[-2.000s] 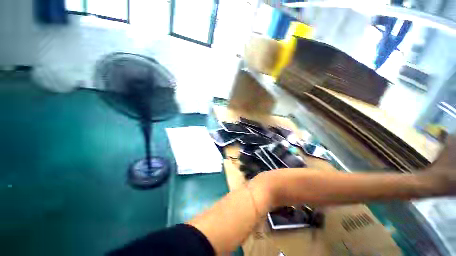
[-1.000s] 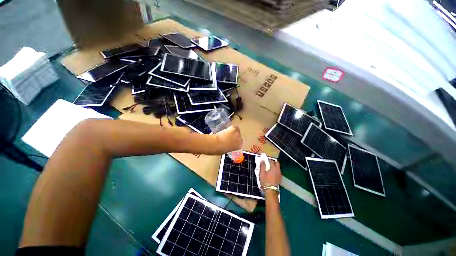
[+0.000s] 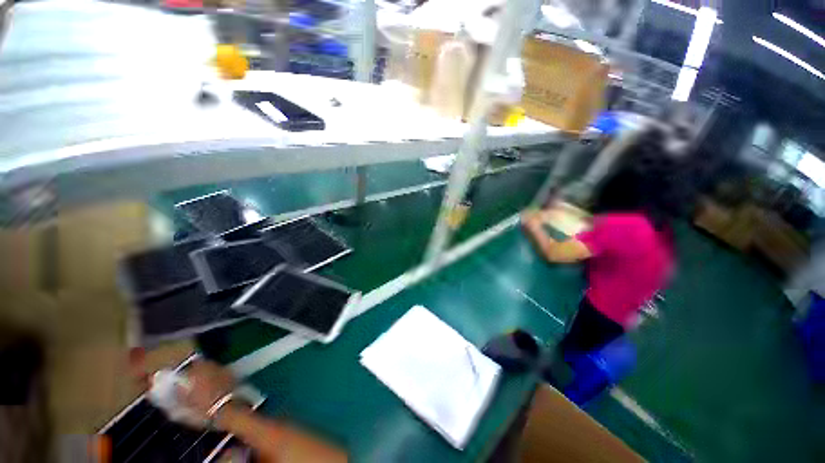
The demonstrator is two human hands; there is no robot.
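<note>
The view is blurred. My right hand (image 3: 210, 391), with a bracelet at the wrist, is at the lower left and holds a crumpled white cloth (image 3: 172, 396) against a black solar panel (image 3: 149, 436) with white grid lines. The panel is cut off by the bottom edge. An orange patch, perhaps the bottle's cap, shows at its lower left. My left hand cannot be made out. Several other solar panels (image 3: 294, 300) lie loosely overlapped just beyond my right hand.
A white sheet stack (image 3: 432, 375) lies right of centre, beside a dark rounded object (image 3: 512, 349). A raised white shelf (image 3: 380, 127) runs across the back, holding a black tray (image 3: 279, 110) and cartons. A person in pink (image 3: 626, 262) works at right. Brown cardboard (image 3: 565, 434) stands lower right.
The view has swung right, so the panels and my right hand now sit at the left. The left heap, my left hand and the clear bottle's body have left view. The person at right has appeared.
</note>
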